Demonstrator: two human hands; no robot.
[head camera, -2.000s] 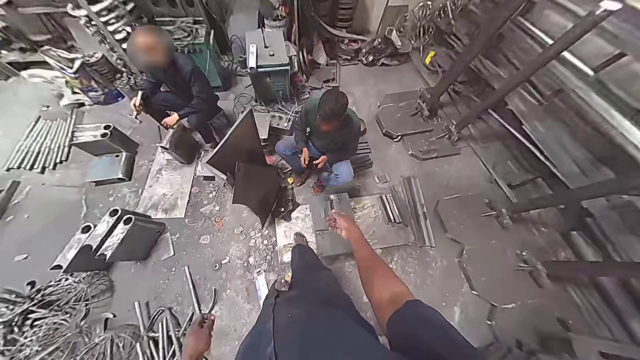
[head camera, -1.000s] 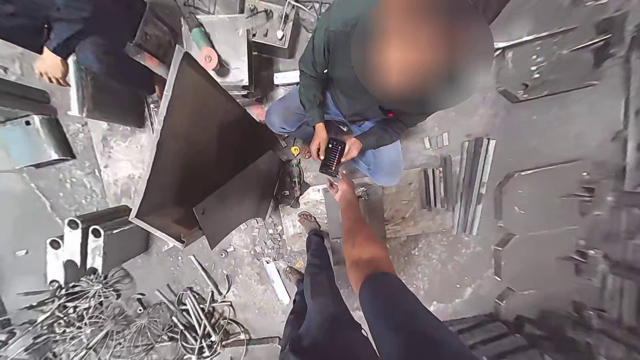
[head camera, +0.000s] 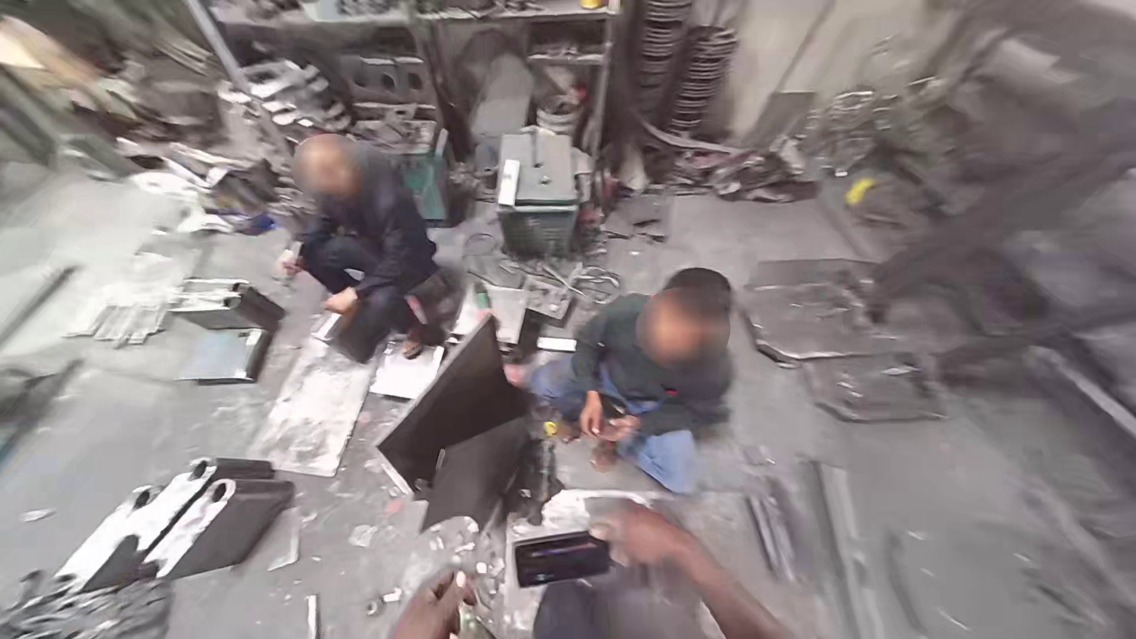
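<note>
My right hand (head camera: 643, 537), blurred, holds a dark smartphone (head camera: 562, 558) by its right end, low in the view just right of centre. To its left, at the bottom edge, my left hand (head camera: 437, 603) is partly cut off, its fingers bent around a small greenish thing (head camera: 470, 621) that I cannot identify. Beyond the phone a person in a dark green top (head camera: 612, 333) sits on the floor with both hands together. Left of that person, dark metal plates (head camera: 466, 399) lean at an angle.
A second person (head camera: 382, 222) squats at the back left beside a green machine (head camera: 538, 200). Welded metal brackets (head camera: 222, 515) and tangled metal pieces (head camera: 89, 612) lie at the lower left. Flat steel bars (head camera: 839, 532) and cut plates (head camera: 821, 311) lie on the floor at the right.
A phone is now in my right hand; one second ago that hand reached to the seated person, who held a phone. My left hand is back in view. The view has tilted up.
</note>
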